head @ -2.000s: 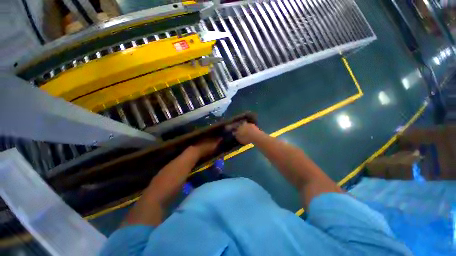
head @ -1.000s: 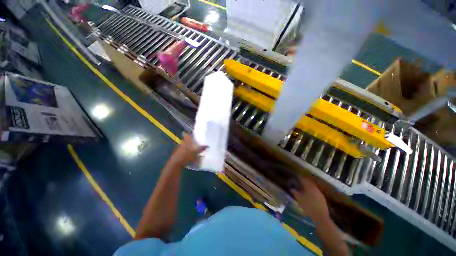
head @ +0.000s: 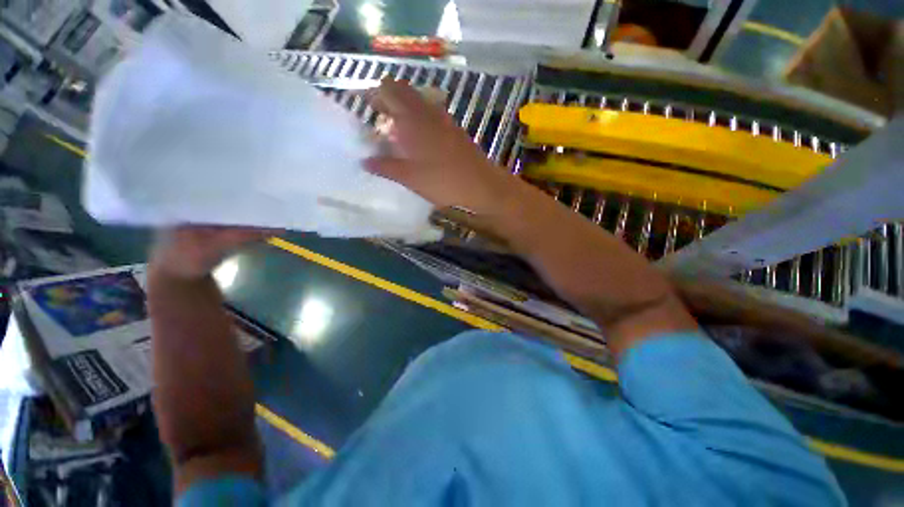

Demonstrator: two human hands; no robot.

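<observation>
A large white foam piece (head: 238, 149) is held up at the upper left, blurred by motion. My left hand (head: 203, 248) is under its lower edge, and the foam hides part of the fingers. My right hand (head: 426, 149) is at its right end with the fingers spread; I cannot tell whether it touches the foam. The long open carton (head: 793, 352) stands beside the rollers at the lower right, with dark contents inside. My right forearm crosses in front of it.
The roller conveyor (head: 481, 114) runs behind the carton with yellow guide bars (head: 674, 149) over it. A grey post (head: 793, 218) slants in at the right. A printed carton (head: 89, 337) lies at the left. A red-wrapped bar (head: 408, 46) lies beyond the rollers.
The view has turned left. My left hand has raised the foam to the upper left. My right hand has left the carton and come up beside the foam.
</observation>
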